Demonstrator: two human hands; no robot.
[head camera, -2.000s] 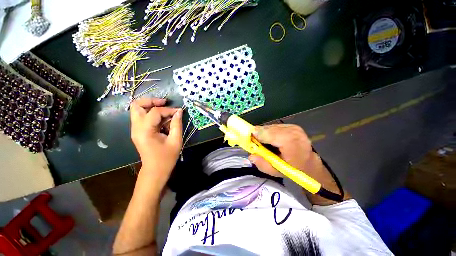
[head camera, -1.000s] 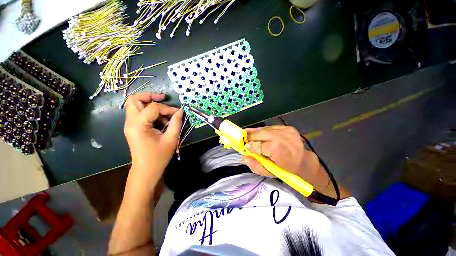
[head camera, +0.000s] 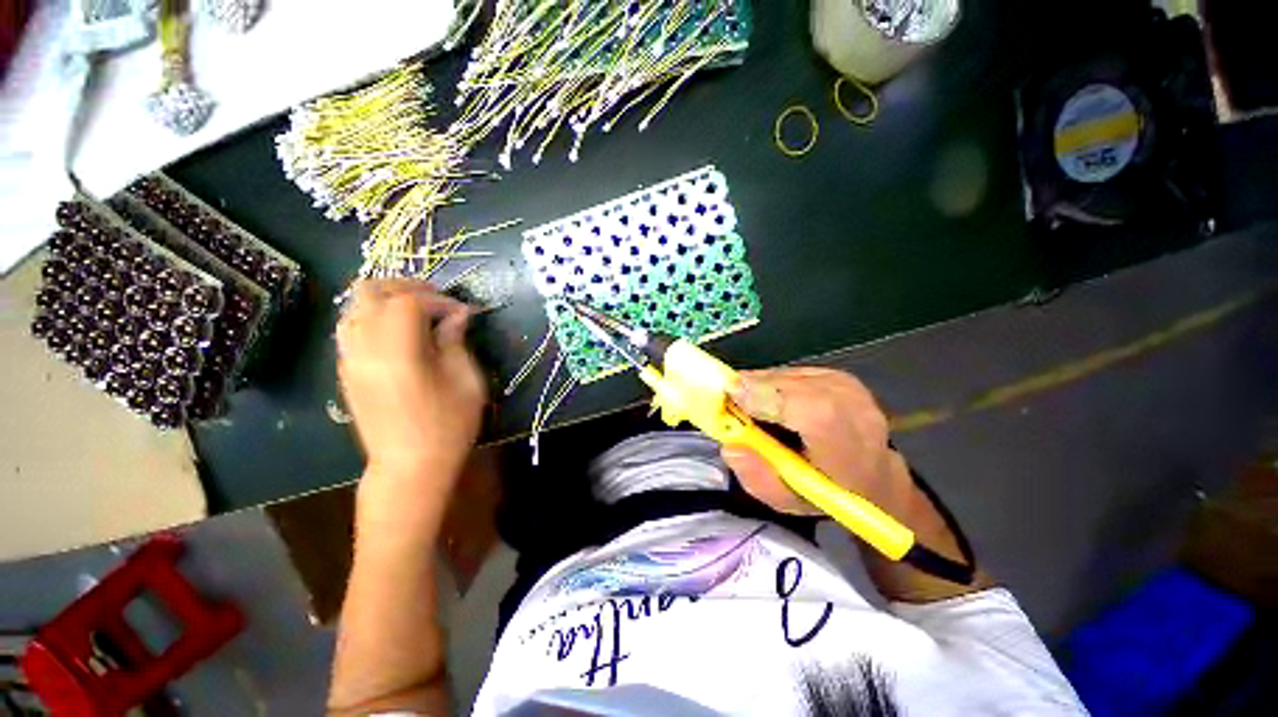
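The PCB panel (head camera: 645, 259), white and green with rows of dark dots, lies flat on the dark green bench. A few lead wires (head camera: 544, 392) stick out from its lower left side. My right hand (head camera: 813, 437) holds the yellow soldering iron (head camera: 785, 455), its metal tip at the panel's left part. My left hand (head camera: 414, 371) is left of the panel, just below the loose wire pile (head camera: 372, 147). Its fingers are bent and blurred; whether they hold a wire cannot be told.
Stacked component panels (head camera: 126, 315) stand at left. A wired PCB panel (head camera: 617, 56) lies beyond the work. Rubber bands (head camera: 796, 130), a pale pot (head camera: 883, 35) and a black fan (head camera: 1107, 133) are at the far right. A red stool (head camera: 126, 630) is below the bench.
My left hand has moved off the panel's edge toward the wire pile. Wires now stick out free at the panel's lower left. The iron stays at the panel. The whole view has shifted slightly.
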